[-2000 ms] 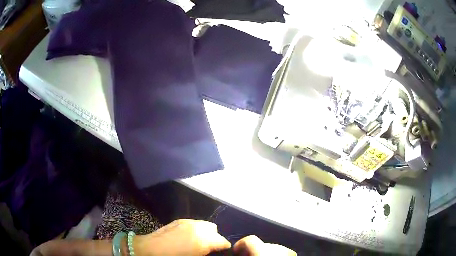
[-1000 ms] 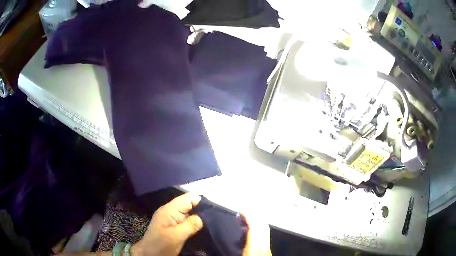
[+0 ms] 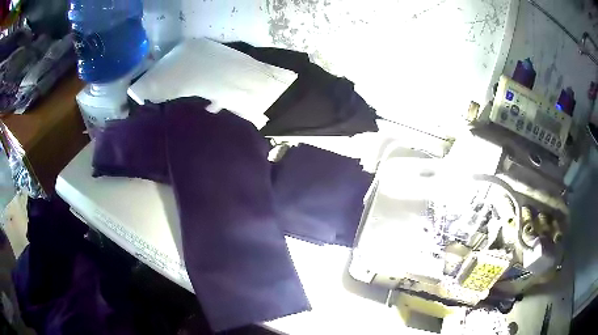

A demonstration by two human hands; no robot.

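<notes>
A long dark purple cut panel (image 3: 229,216) lies on the left of the table, its lower end hanging over the front edge. A stack of smaller dark purple panels (image 3: 321,196) lies between it and the overlock machine (image 3: 400,229). The machine's needle area is washed out by lamp glare. Neither of my hands is in the picture, and the small dark piece held earlier does not show.
Black cut pieces (image 3: 321,101) and a white sheet (image 3: 210,75) lie at the back by the peeling wall. A blue water bottle (image 3: 108,39) and wooden cabinet (image 3: 56,134) stand left. A purple heap (image 3: 65,281) is low left. The control panel (image 3: 531,114) is at right.
My view has tilted up, so the table and machine sit lower and the wall and bottle show. Both hands, which held a small dark piece at the front edge, have left the picture.
</notes>
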